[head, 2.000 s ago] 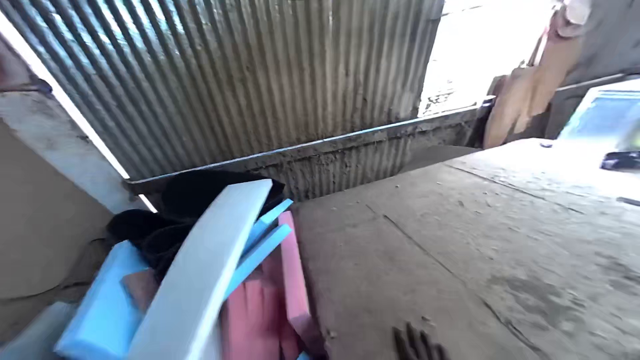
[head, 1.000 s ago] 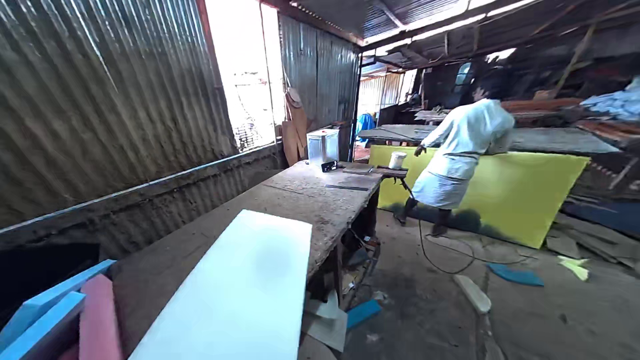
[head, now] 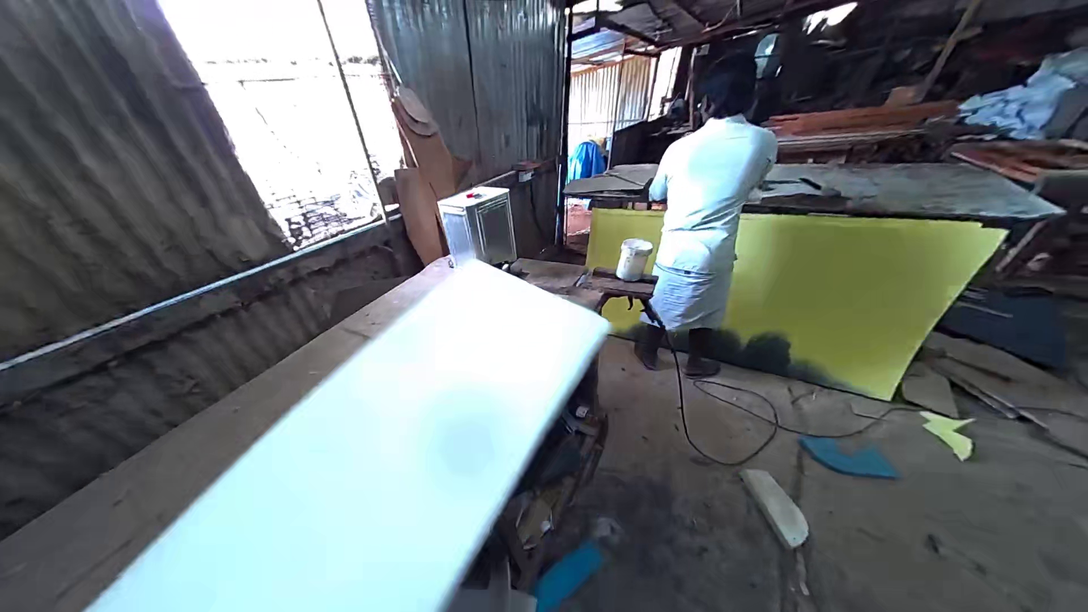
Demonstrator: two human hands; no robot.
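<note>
A long white foam slab [head: 382, 442] reaches from the bottom edge of the view up over the wooden workbench [head: 255, 408], its far end near a small metal box [head: 480, 225]. Neither my left hand nor my right hand shows in this frame, so what holds the slab's near end is hidden. The slab's right edge juts past the bench's side.
A person [head: 710, 195] stands back-to at a far table [head: 901, 183], beside a large yellow sheet [head: 816, 289]. A white bucket [head: 634, 259] sits on a stand. A black cable [head: 722, 459], blue foam scraps [head: 850, 459] and a pale offcut [head: 775, 507] lie on the floor.
The view has swung right, away from the blue and pink foam pieces. The white slab, beside those pieces two seconds ago, now extends over the bench. The fingers seen earlier are out of view.
</note>
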